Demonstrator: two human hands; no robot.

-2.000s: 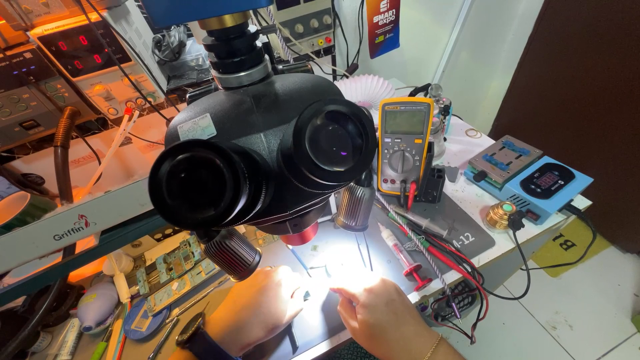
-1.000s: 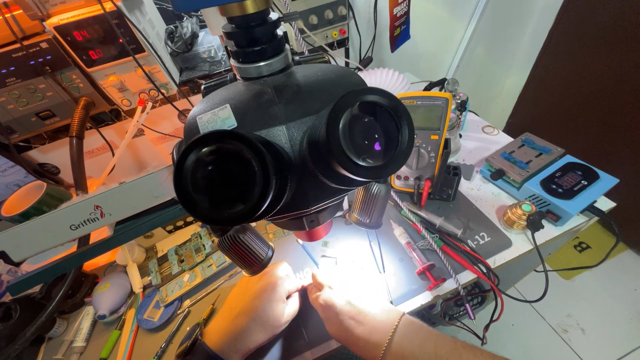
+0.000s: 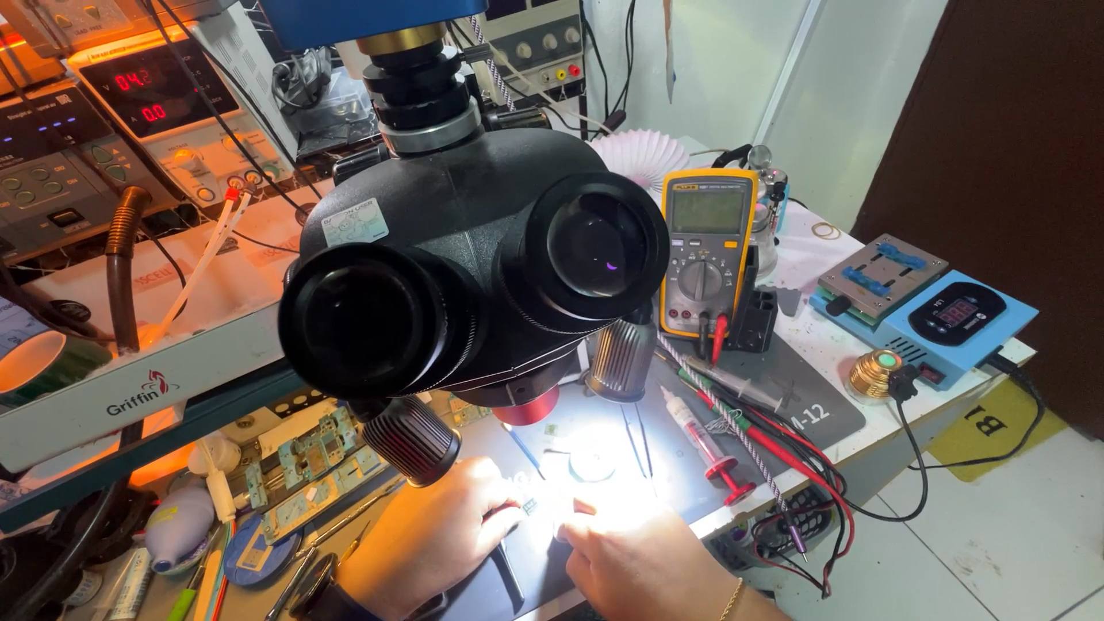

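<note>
Under the black stereo microscope (image 3: 448, 259), both hands meet in bright, washed-out light. My left hand (image 3: 440, 535), with a dark watch at the wrist, pinches a small dark piece (image 3: 529, 506) at its fingertips; glare hides what exactly it is. My right hand (image 3: 634, 552) is beside it, thumb and finger drawn together, and I cannot tell whether anything lies between them. A slim dark tool (image 3: 511, 576) lies below, between the hands. Beyond them are tweezers (image 3: 636, 442) and a thin blue tool (image 3: 524, 450) on the grey mat.
At right are a flux syringe (image 3: 703, 440), a yellow Fluke multimeter (image 3: 707, 250) with probe leads, and a blue heating station (image 3: 957, 323). Phone circuit boards (image 3: 323, 457), a blue round container (image 3: 261, 549) and hand tools crowd the left. A white Griffin-marked bar (image 3: 147, 388) crosses above them.
The view has shifted somewhat. Both hands stay close together beneath the microscope; the small piece at my left fingertips shows more distinctly now.
</note>
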